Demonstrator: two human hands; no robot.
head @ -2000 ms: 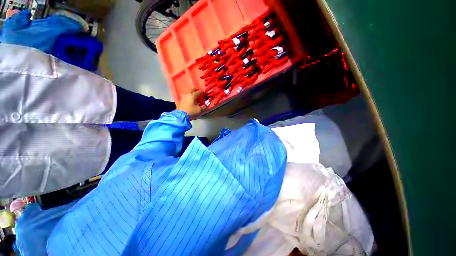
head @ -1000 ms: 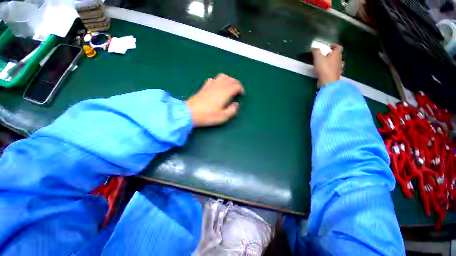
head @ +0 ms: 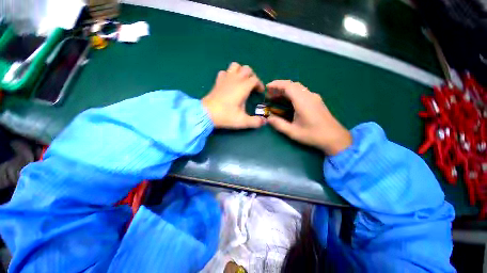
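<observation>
A small module [head: 261, 110] with a white label, a black part and an amber ribbon is held between both hands over the middle of the green bench. My left hand [head: 235, 98] has its thumb and fingers at the module's left side. My right hand [head: 305, 113] has its thumb and fingers at its right side, partly around the amber ribbon. The fingers hide part of the module, and its exact shape is too small to tell.
A pile of red spring clamps [head: 460, 133] lies at the right. A phone [head: 63, 69], a green tray [head: 24, 80], white tissue [head: 133, 32] and a small yellow lump [head: 99, 41] are at the left. A loose dark piece [head: 267, 11] lies beyond the white line [head: 299, 36].
My right hand has come back from beyond the white line to the bench middle with the module. My left hand has met it there. The first view showed my hand at the crate.
</observation>
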